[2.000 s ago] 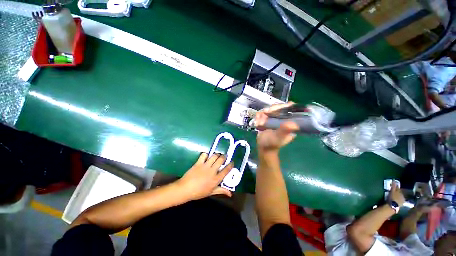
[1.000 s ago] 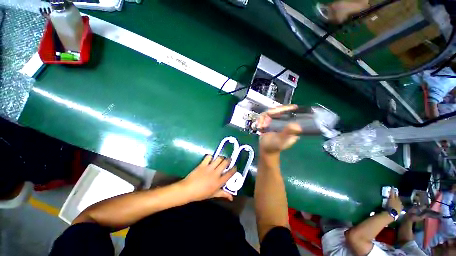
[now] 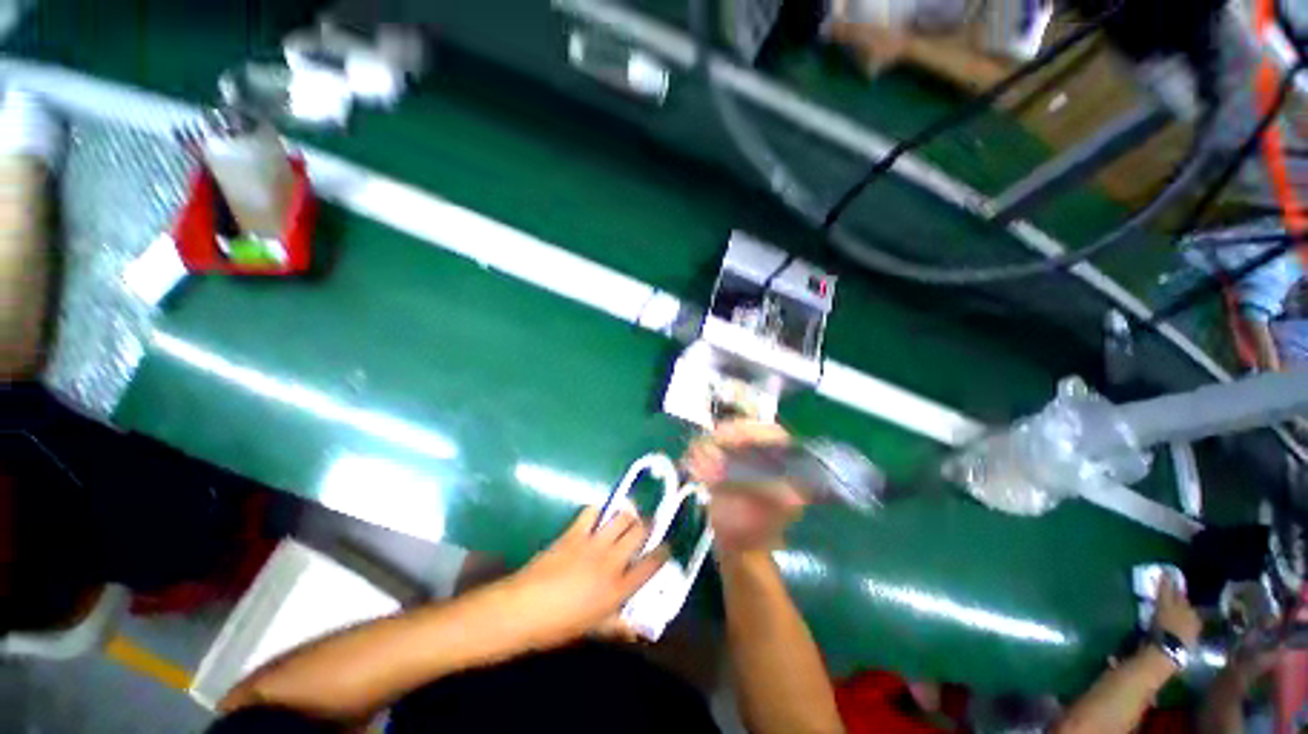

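Two white loop-shaped plastic housings (image 3: 660, 599) lie side by side on the green bench near its front edge. My left hand (image 3: 595, 571) lies over them with its fingers across the loops and holds them. My right hand (image 3: 746, 488) holds the grey electric screwdriver (image 3: 821, 470), which is blurred, just above and right of the loops. Its tip is hidden by the fingers. The silver-white screw feeder (image 3: 772, 318) stands behind my right hand, its front plate partly behind the fingers. No screw can be made out.
A red parts bin (image 3: 304, 227) with a grey-white bottle stands at the left. White housings (image 3: 333, 79) lie at the back left. A clear bag (image 3: 1054, 456) hangs by the sloping grey post (image 3: 1219, 407). A white tray (image 3: 294, 609) is below the bench edge. Another worker's hand (image 3: 1176, 617) is at right.
My right hand and the screwdriver have moved from the feeder's front toward me, close to the housings. The whole view has shifted and blurred. An arm now shows at the far left edge.
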